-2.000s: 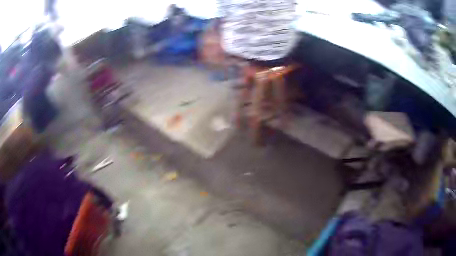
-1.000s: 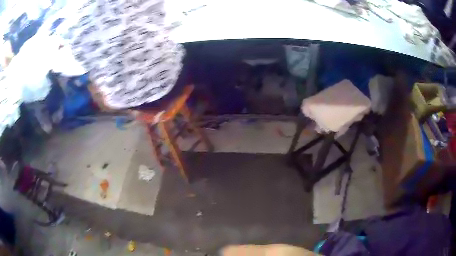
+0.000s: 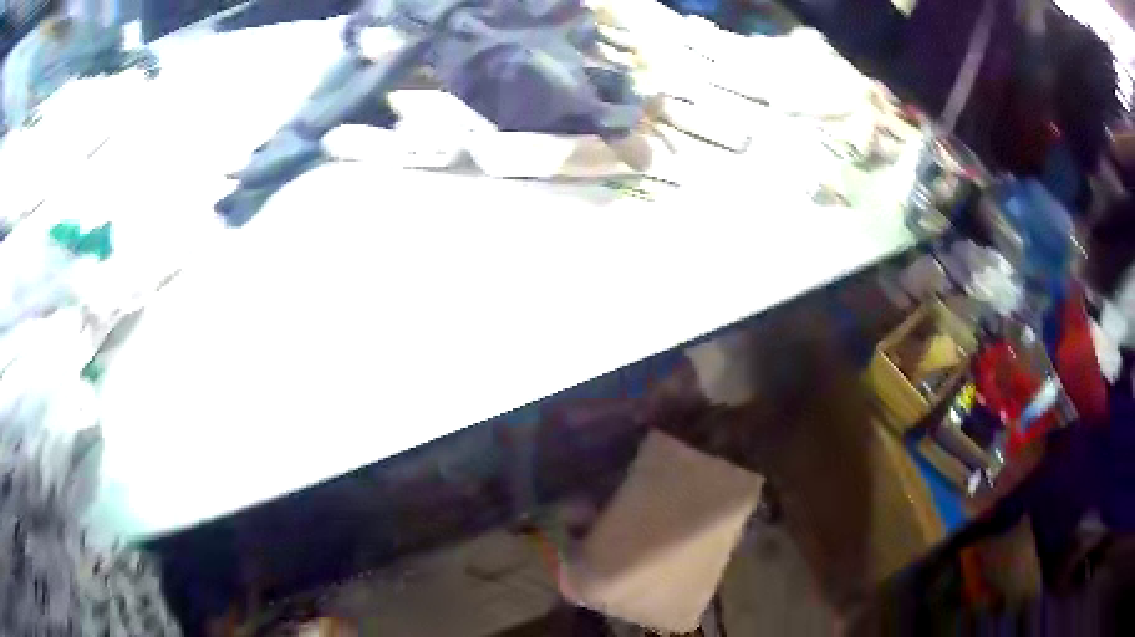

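Note:
A dark grey-purple garment (image 3: 529, 69) lies bunched at the back middle of the white table (image 3: 411, 336), with a long narrow dark sleeve (image 3: 293, 149) reaching left. Cream garment parts (image 3: 548, 152) lie under and in front of it. More cream cloth (image 3: 797, 93) lies to the right, washed out by glare. Neither my left hand nor my right hand is in view. The frame is blurred.
White cloth with dark marks (image 3: 62, 498) is at the left, with a green piece (image 3: 82, 239) above it. A stool with a pale square top (image 3: 668, 529) stands before the table. Boxes of small items (image 3: 921, 373) are at the right, beside a brown board.
The view has swung right and up from the floor and stools to the tabletop. The dark garment now shows. A blurred skin-toned shape at the lower edge a second ago is gone from view.

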